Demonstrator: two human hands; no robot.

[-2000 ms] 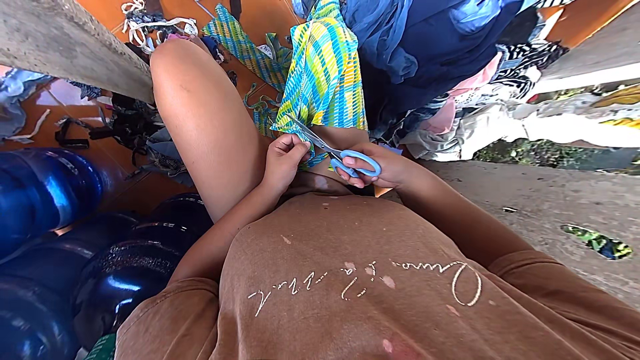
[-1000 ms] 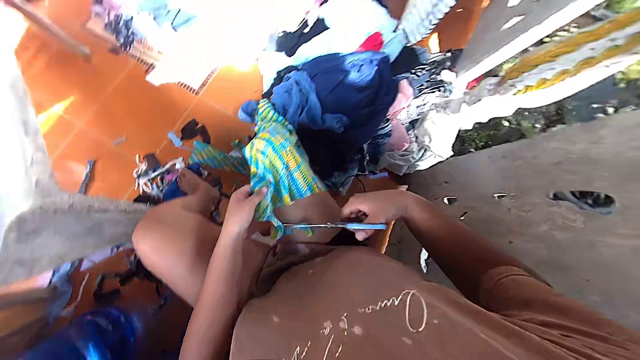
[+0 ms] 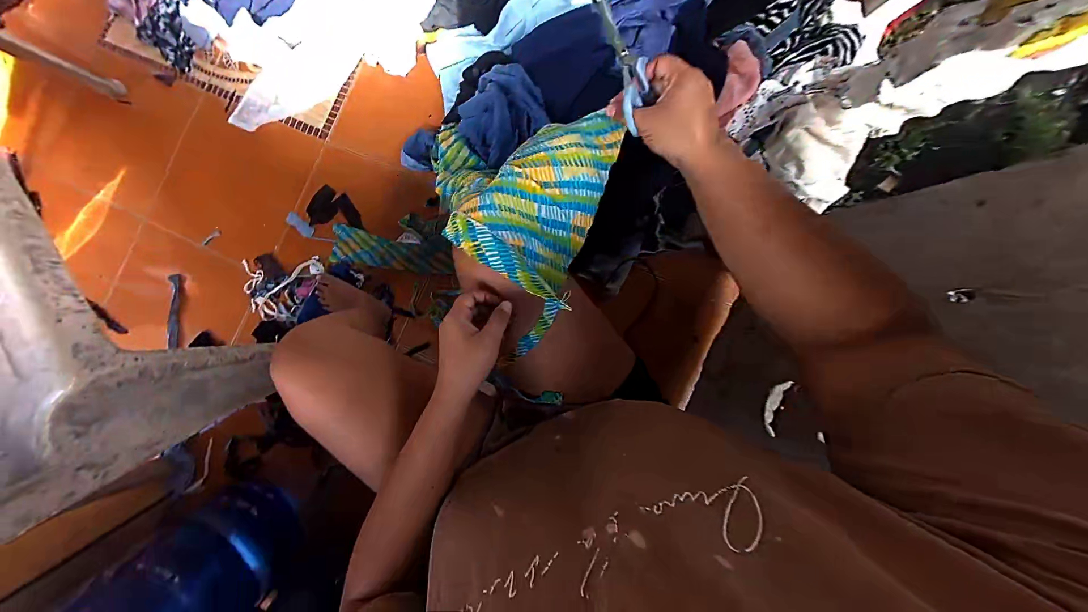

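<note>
My right hand (image 3: pixel 676 110) grips the light-blue handles of a pair of scissors (image 3: pixel 633 85), whose blades point up and away. Its fingers also touch the upper corner of a striped yellow, green and blue cloth (image 3: pixel 544 195), which drapes across my thigh. A narrow end of the cloth hangs down near my left hand (image 3: pixel 476 327). The fingers of that hand are curled loosely, and whether something thin is between them cannot be told. A small green-blue scrap (image 3: pixel 544 397) lies in my lap below it.
A heap of clothes, with a navy cloth (image 3: pixel 565 59), rises in front. Cloth scraps (image 3: pixel 174 310) lie over the orange tiled floor (image 3: pixel 212 170). A pale concrete support (image 3: pixel 144 399) stands at left, a blue plastic container (image 3: pixel 204 552) at lower left, a grey ledge (image 3: pixel 935 280) at right.
My right hand has moved up and away with the scissors, from beside my left hand to the heap. My left hand has let go of the striped cloth, which lies more spread out.
</note>
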